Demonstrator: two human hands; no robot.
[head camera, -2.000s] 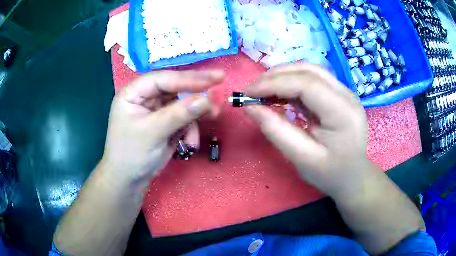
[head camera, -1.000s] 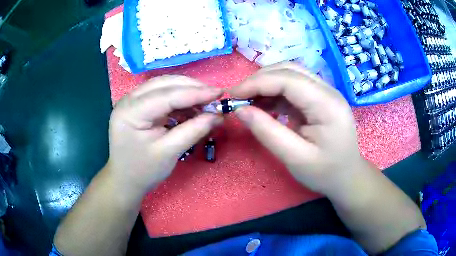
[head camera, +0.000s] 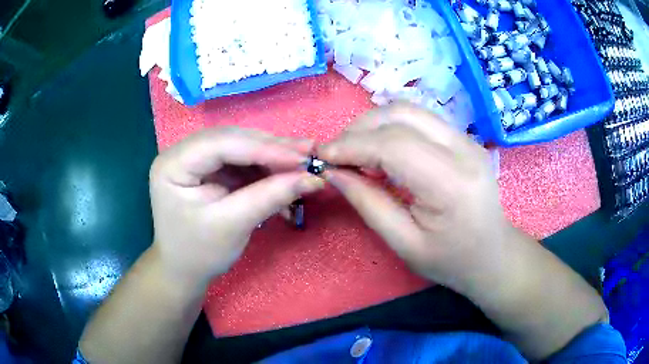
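My left hand (head camera: 206, 192) and my right hand (head camera: 434, 185) meet over the red mat. Their fingertips hold one small silver-black cylindrical component (head camera: 316, 166) between them. Most of it is hidden by the fingers, so I cannot tell whether a sleeve is on it. Another dark component (head camera: 298, 214) stands out on the mat just below my left fingertips, partly covered by them.
The red mat (head camera: 306, 284) lies under a blue bin of small white pieces (head camera: 249, 89), a pile of translucent sleeves (head camera: 398, 50) and a larger blue bin of cylinders (head camera: 562, 131). A component tray (head camera: 626, 142) is at the right edge. White paper (head camera: 155, 53) is at upper left.
The fingertips of both hands have closed in around the component, which showed lengthwise between them before and is now mostly covered. The loose component on the mat is now more hidden by my left hand.
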